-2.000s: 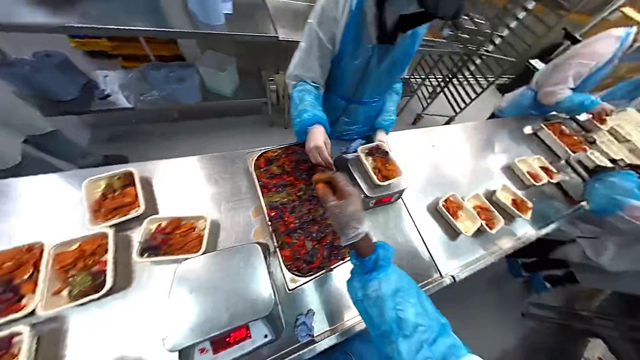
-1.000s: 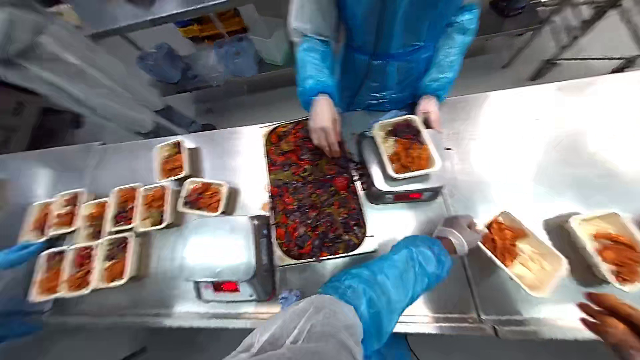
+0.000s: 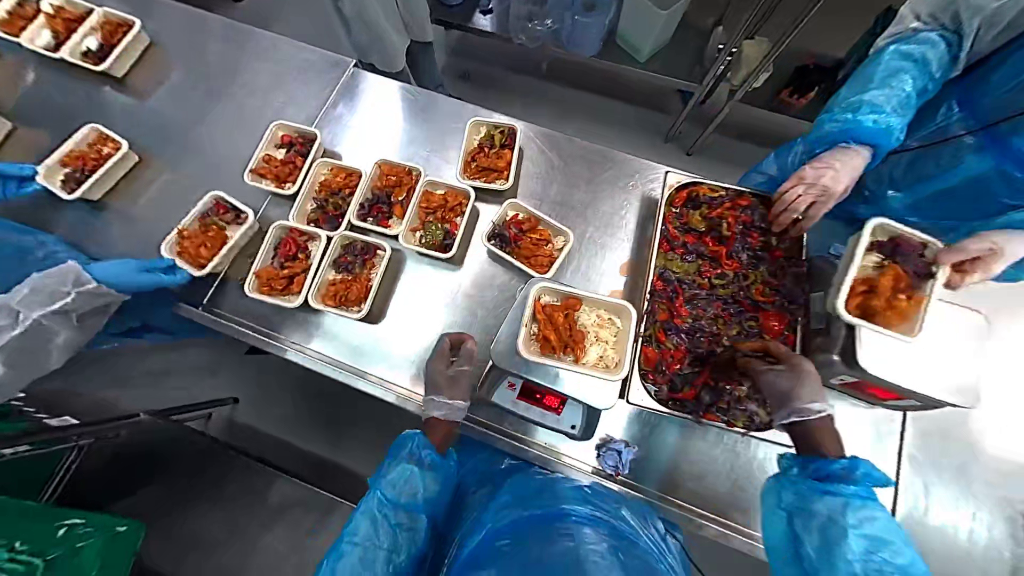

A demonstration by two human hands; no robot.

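Note:
My right hand (image 3: 780, 384), in a clear glove, reaches into the near right part of a large metal tray of cooked mixed vegetables (image 3: 720, 280); its fingertips are down among them, so what they grip is hidden. My left hand (image 3: 450, 368), also gloved, hovers over the table's front edge with fingers loosely curled and nothing seen in them. Between my hands, a white food container with rice and orange-sauced pieces (image 3: 578, 330) rests on a digital scale (image 3: 540, 400) with a lit red display. Crumpled blue paper (image 3: 616, 454) lies below the tray.
Several filled containers (image 3: 440, 218) stand left on the steel table (image 3: 400, 296). Across the tray, a co-worker's hand (image 3: 824, 184) touches the vegetables and the other holds a container (image 3: 892, 276) above a second scale (image 3: 920, 360). At left, a co-worker's blue-gloved hand (image 3: 140, 274) touches another container (image 3: 210, 232).
The view has swung left. My right hand, beside a container right of the tray one second ago, is now in the vegetables. A container now sits on my scale, which was bare before.

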